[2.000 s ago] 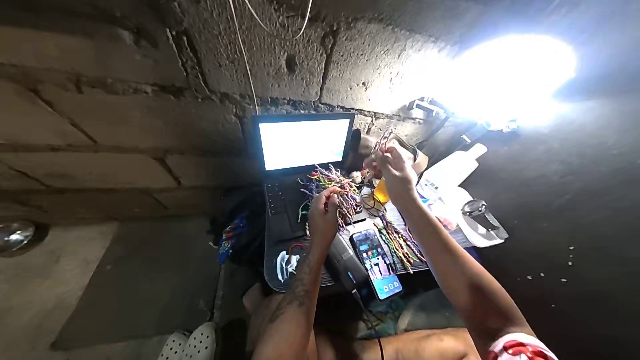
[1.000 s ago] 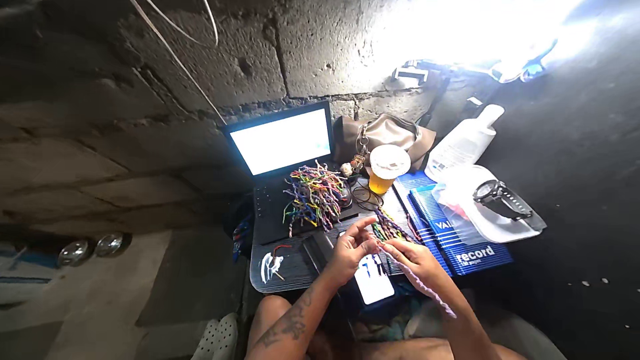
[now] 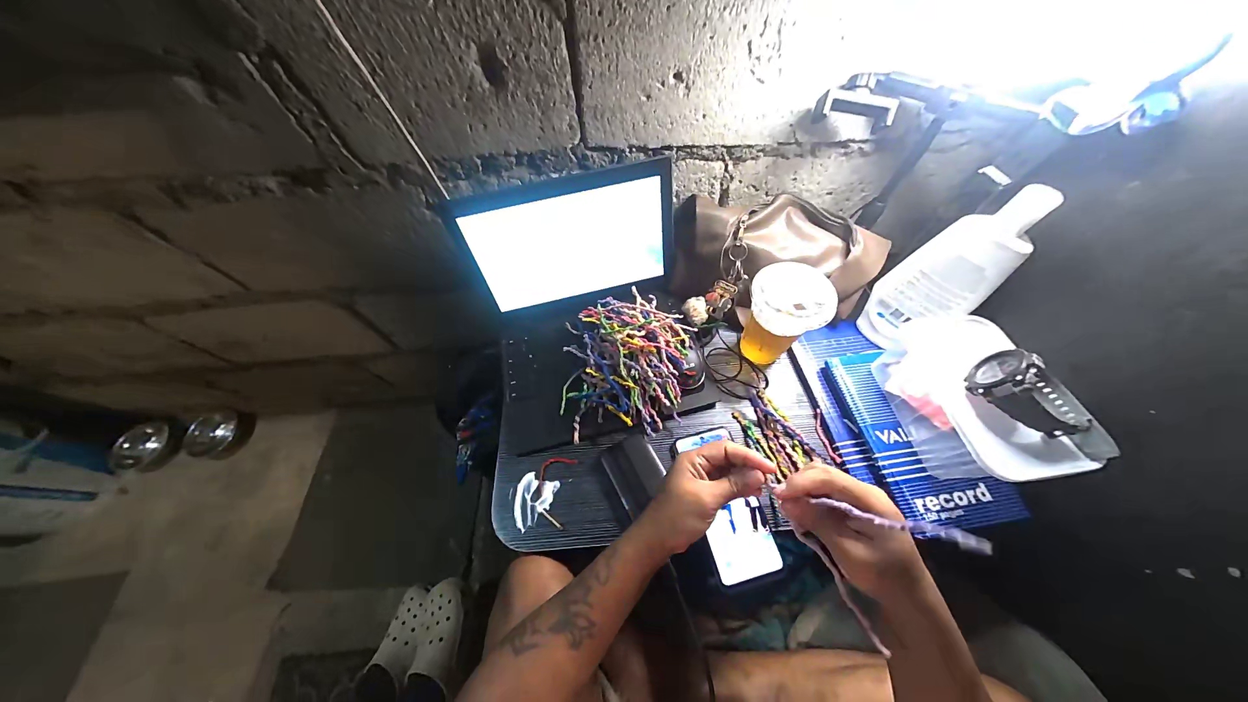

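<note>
My left hand (image 3: 710,487) and my right hand (image 3: 846,522) meet over the table's front edge, thumbs and fingertips pinched on a pale lilac cord (image 3: 882,522). Two loose ends of the cord trail from my right hand, one to the right and one downward. Under my hands lies a smartphone (image 3: 746,546) with a lit screen. Just beyond them, several multicoloured braided cords (image 3: 775,429) lie on the table. A tangled heap of colourful cords (image 3: 632,361) rests on the open laptop's keyboard (image 3: 531,390).
A plastic cup of amber drink (image 3: 770,336) stands before a brown bag (image 3: 804,229). On the right are blue record books (image 3: 858,409), a white bottle (image 3: 951,268) and a wristwatch (image 3: 1029,390) on a white object. A smeared white item (image 3: 534,500) lies front left. A block wall (image 3: 390,224) rises behind.
Two seconds ago my hands were apart, the right raised near the bag and the left by the cord heap. Both have since come together lower down, with the lilac cord. The view has shifted.
</note>
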